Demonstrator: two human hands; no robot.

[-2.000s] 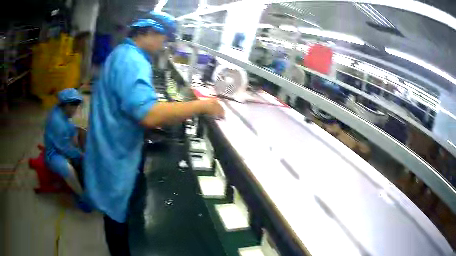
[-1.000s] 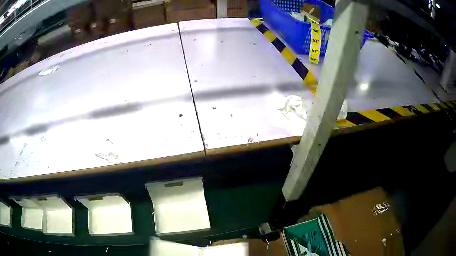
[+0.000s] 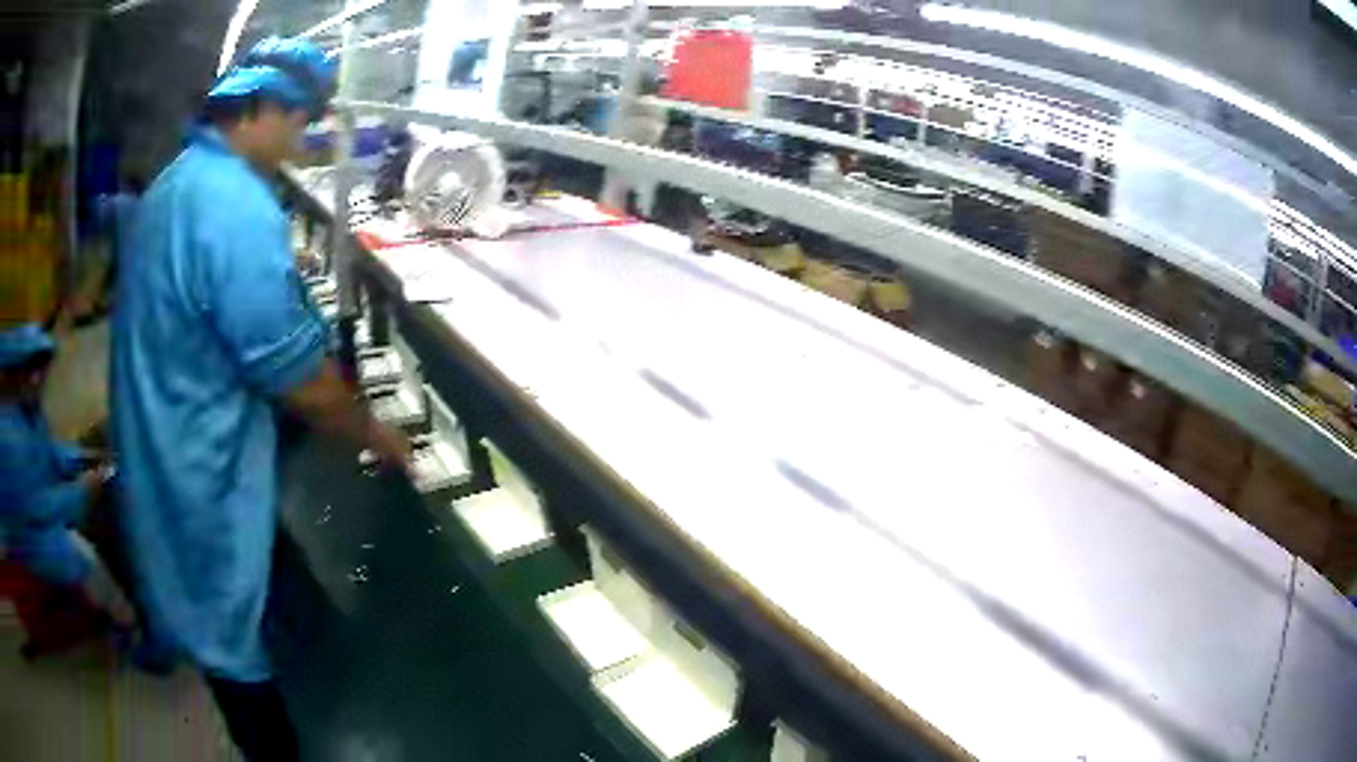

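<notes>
Neither of my hands shows in the head view. Several white open cartons stand in a row on the dark green conveyor belt (image 3: 432, 640), along the long white bench. The nearest full one (image 3: 667, 703) has its lid flap standing up against the bench side. Another white carton (image 3: 595, 622) touches it on the far side. A further carton (image 3: 503, 521) stands beyond a gap. A sliver of one more carton (image 3: 796, 744) is cut off by the bottom edge.
A person in a blue smock (image 3: 209, 387) stands at the belt's left, one hand at a farther carton. Another person (image 3: 37, 462) sits low at the far left. The white bench (image 3: 893, 491) fills the right. A fan (image 3: 454, 182) stands at its far end, below a grey metal rail.
The view has swung from the blue basket and brown carton back up the line. Compared with two seconds ago, the standing person's arm has lowered from the bench to the cartons.
</notes>
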